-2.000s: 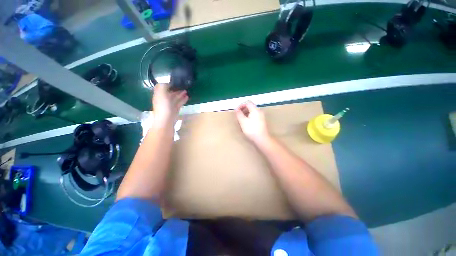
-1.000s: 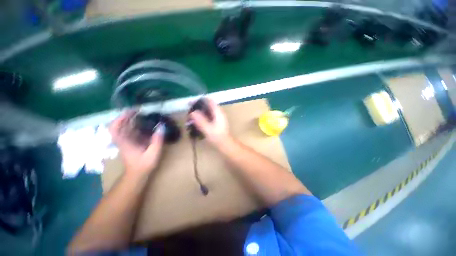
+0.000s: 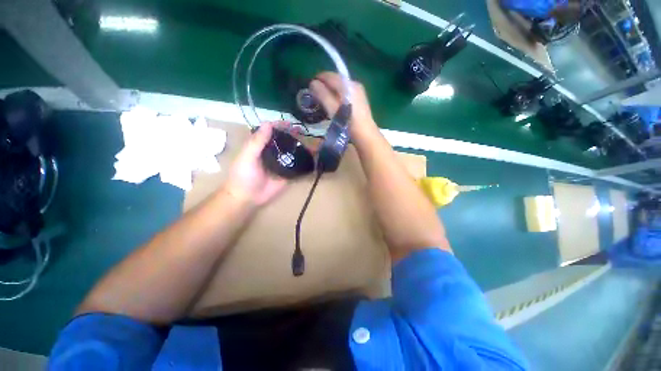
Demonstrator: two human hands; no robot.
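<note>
I hold a black headset with two pale hoops [image 3: 279, 32] above the far edge of the brown cardboard mat [image 3: 341, 232]. My left hand [image 3: 254, 170] grips the round black ear cup [image 3: 287, 155], its pale logo facing up. My right hand [image 3: 344, 105] is at the other side of the headset, by the hoop end and a small black round-centred piece [image 3: 310, 101]; its fingertips are partly hidden. A second black cup [image 3: 335, 139] shows edge-on below it. The thin boom microphone [image 3: 298, 261] points down towards me over the mat.
A yellow glue bottle [image 3: 439, 191] lies at the mat's right edge, nozzle pointing right. A pale-yellow block [image 3: 541, 214] is further right. Crumpled white paper [image 3: 168, 148] is left of the mat. Black headsets [image 3: 22, 159] lie far left. Another headset [image 3: 424, 65] is on the green conveyor.
The headset was on the conveyor under my left hand; now both hands hold it over the mat's far edge. Since one second ago the logo cup and the boom have come clearly into view.
</note>
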